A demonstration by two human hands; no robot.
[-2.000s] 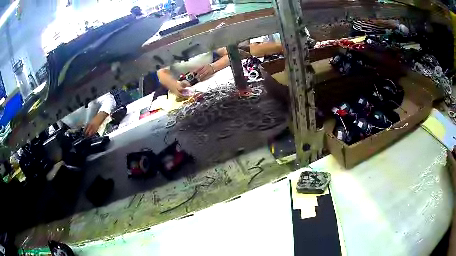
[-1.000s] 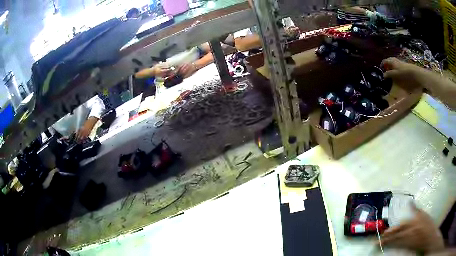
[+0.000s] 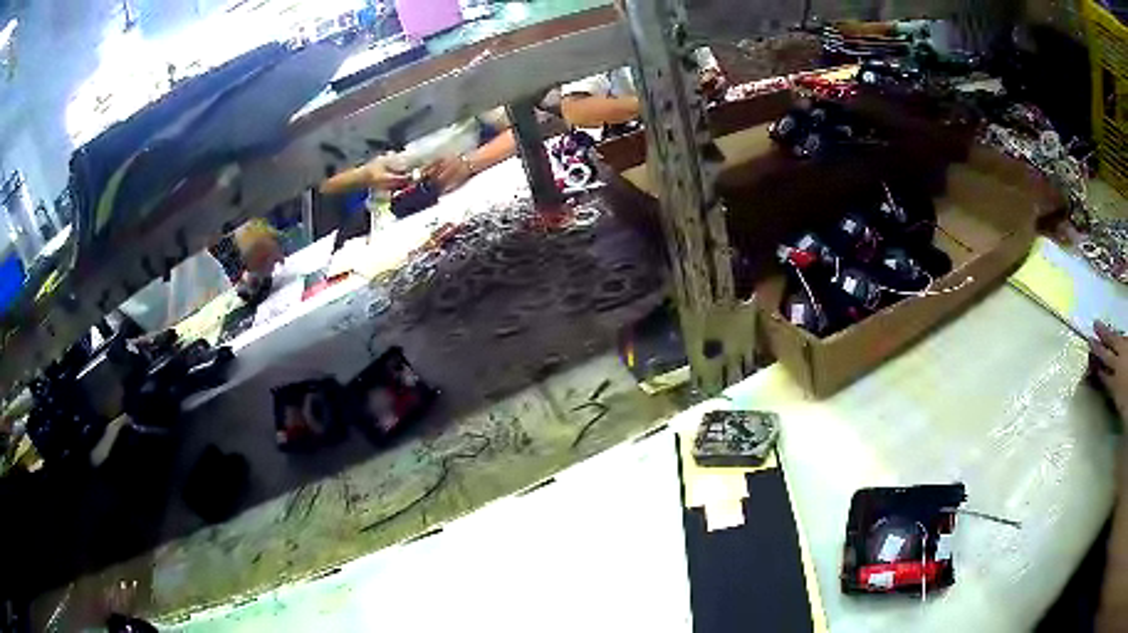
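Observation:
A black unit (image 3: 901, 542) with a red strip, a white patch and thin leads lies on the pale bench at the lower right, with no hand touching it. Fingertips, which look like my right hand (image 3: 1105, 349), are at the right edge beside a pale yellow and white sheet (image 3: 1074, 292). The rest of that hand is cut off, so its hold cannot be told. A sliver of forearm shows at the lower right edge; my left hand is not seen.
A speckled tin (image 3: 736, 438) sits at the head of a black strip (image 3: 755, 563). A brown carton (image 3: 901, 336) holds several black units behind. A metal post (image 3: 683, 186) stands left of it. Two black housings (image 3: 390, 396) and pale rings (image 3: 495, 278) lie on the shelf. People's hands work opposite.
The lower hand has let go of the black unit and left it on the bench. The other hand has left the carton, where the unit at its right end is gone. The view has shifted slightly.

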